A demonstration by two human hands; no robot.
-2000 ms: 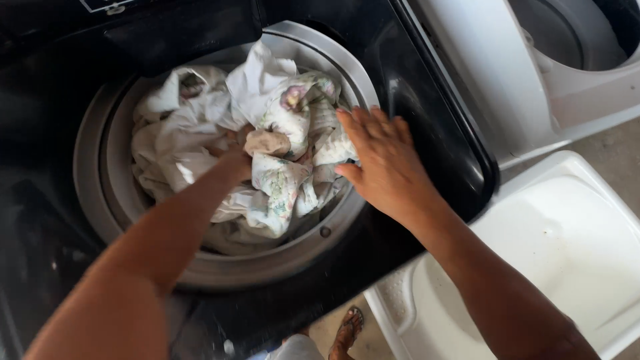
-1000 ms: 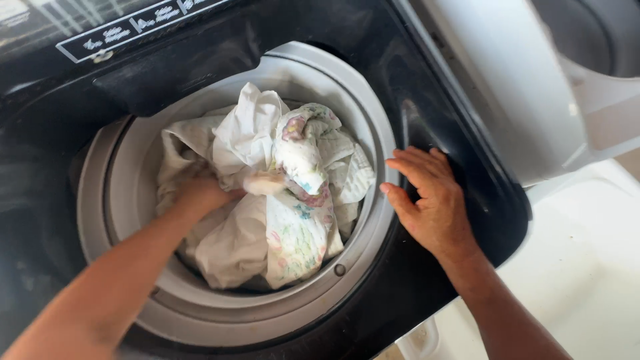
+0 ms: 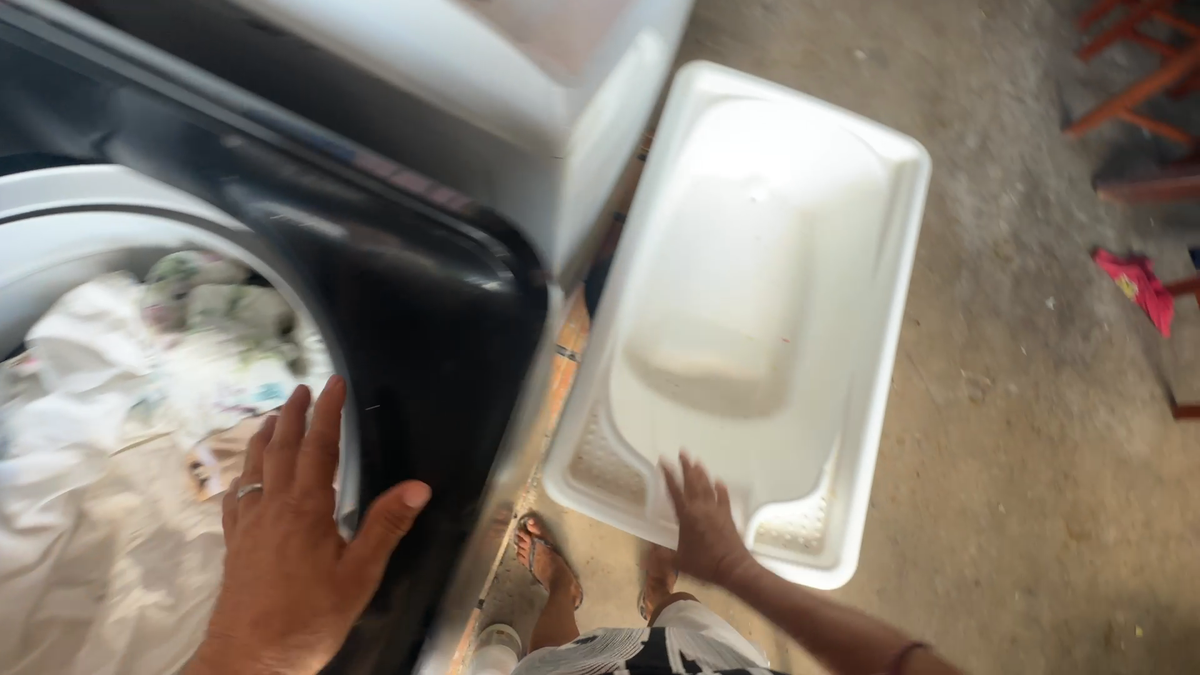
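Note:
My left hand [image 3: 295, 525], a ring on one finger, is spread over the right side of the washing machine's drum opening, above the laundry, holding nothing. White and floral-print clothes [image 3: 103, 403] fill the drum [image 3: 122, 197], which is set in the machine's black top [image 3: 422, 309]. To the right stands a white plastic baby bathtub [image 3: 905, 309] with nothing visible in its basin. Over the tub's near end is my right hand [image 3: 703, 520], fingers apart and slightly blurred, with nothing in it; whether it touches the tub cannot be told.
A white appliance or tub [image 3: 600, 122] stands behind the bathtub. My sandalled feet [image 3: 548, 562] are on the concrete floor [image 3: 1012, 450], near a white container [image 3: 494, 649]. Red-brown wooden furniture [image 3: 1148, 89] and a small pink cloth [image 3: 1136, 289] are at the far right.
The view has swung to the right. My left hand, earlier among the clothes in the drum, is now raised over them. My right hand has moved from the machine's rim to the bathtub's near end.

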